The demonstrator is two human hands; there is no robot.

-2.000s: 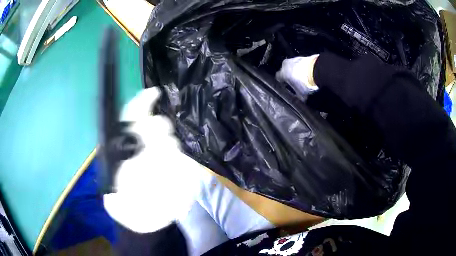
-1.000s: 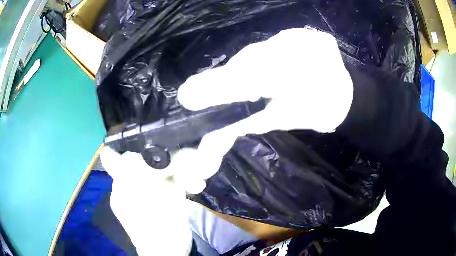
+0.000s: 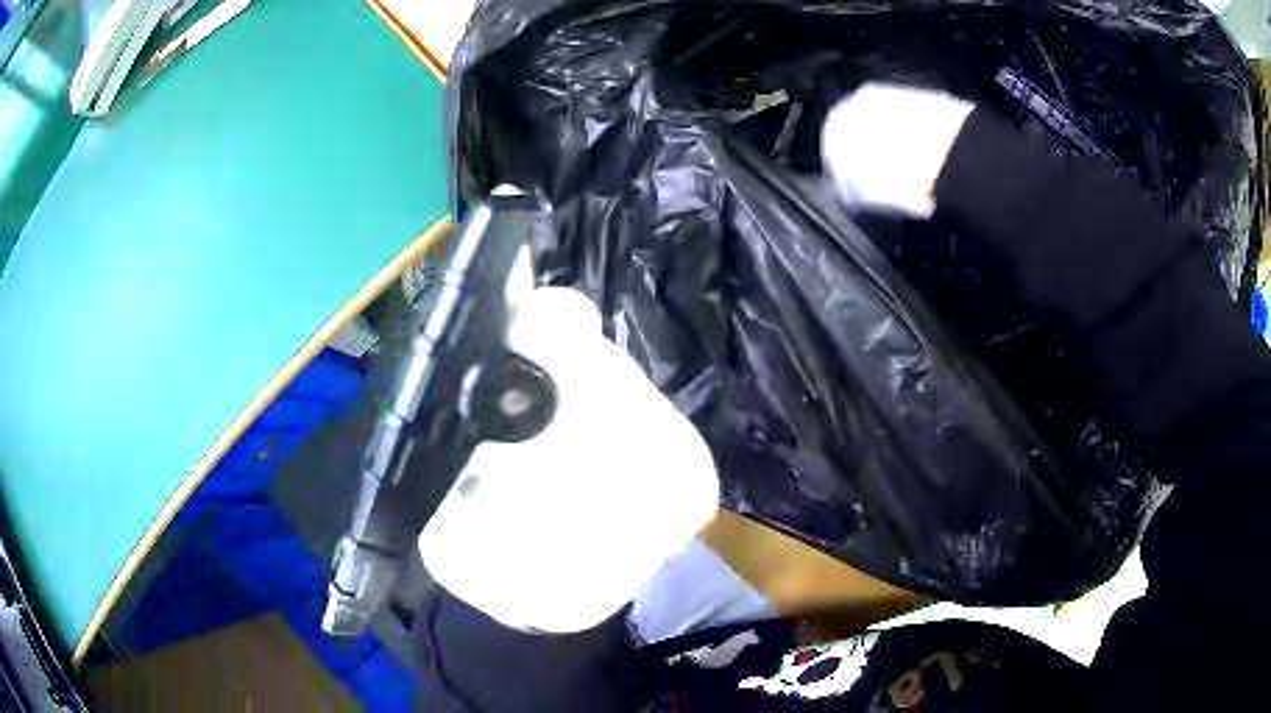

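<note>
My left hand (image 3: 572, 474), in an overexposed white glove, holds a long black plastic part (image 3: 432, 376) with a ribbed edge and a round boss. The part is tilted upright, between the green bench and the bag. My right hand (image 3: 892, 146), also white-gloved, reaches into the black bin liner (image 3: 781, 307). Its fingers are hidden in the dark bag, so its grip cannot be seen. Loose parts (image 3: 1045, 112) show faintly inside the liner.
The green bench top (image 3: 181, 265) with pale edging lies at the left. A pale fixture (image 3: 123, 49) stands at its far side. The tan carton (image 3: 795, 571) shows below the liner, near my lap. Blue framework (image 3: 237, 488) is below the bench edge.
My right hand has let go of the part and moved right and away, into the liner. My left hand has moved right and turned the part from nearly level to steep.
</note>
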